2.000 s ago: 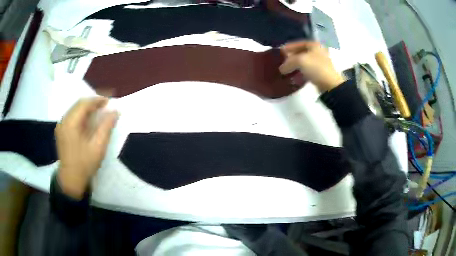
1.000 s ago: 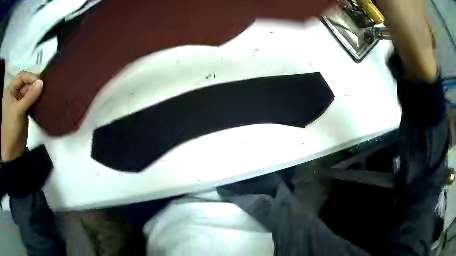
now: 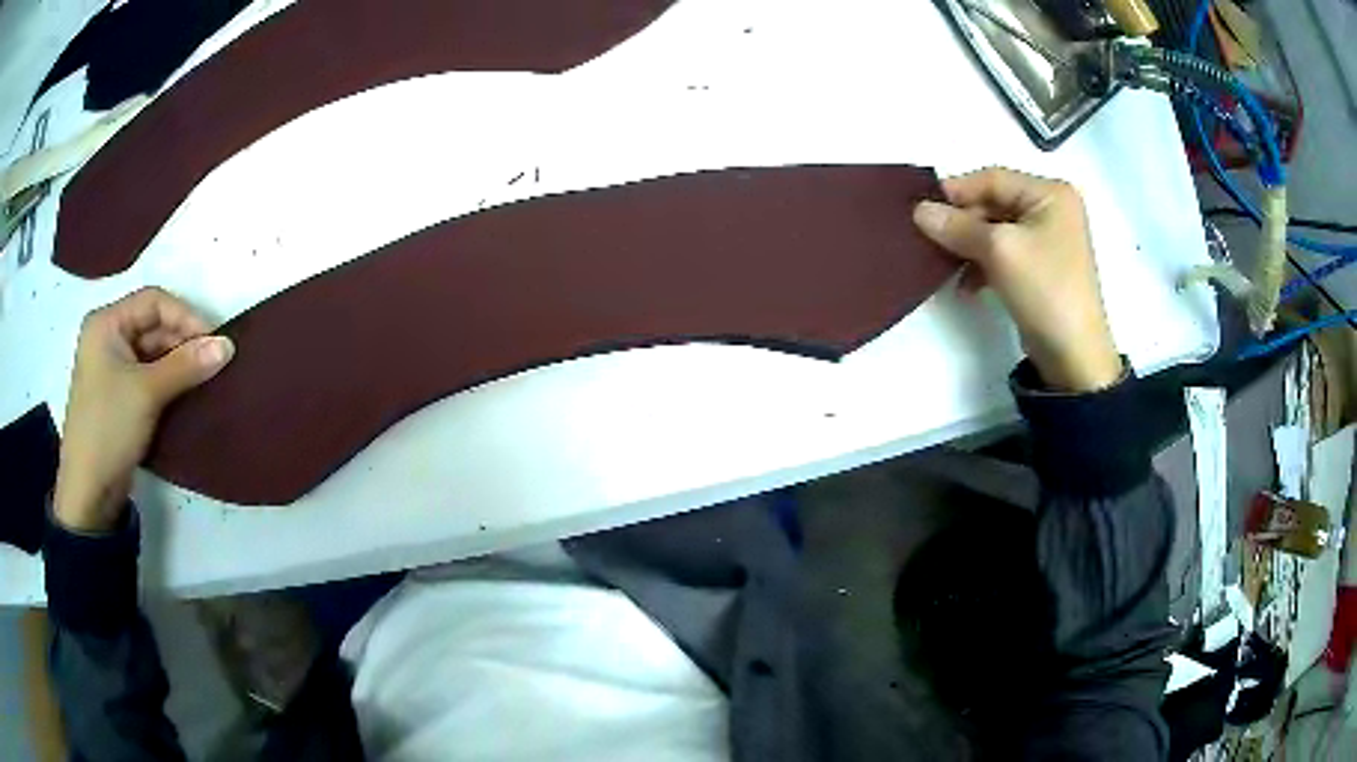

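A long curved maroon collar piece [image 3: 595,276] lies along the near part of the white table, with a thin black edge showing along its lower side. The black piece under it is otherwise hidden. My left hand [image 3: 142,380] pinches its left end between thumb and fingers. My right hand [image 3: 1019,261] pinches its right end, thumb on top. Both hands are bare. Another maroon collar piece [image 3: 372,67] lies beyond it, cut off by the top edge of the picture.
The steam iron [image 3: 1042,60] stands at the far right, with blue hoses [image 3: 1265,134] beside it. Black pieces [image 3: 149,52] and pale scraps lie far left. A black piece [image 3: 30,476] lies at the left table corner. The white table's near edge [image 3: 595,521] runs before me.
A maroon piece, held up by my left hand a second ago, now lies over the near black piece. My right hand has moved from the iron's side to its right end.
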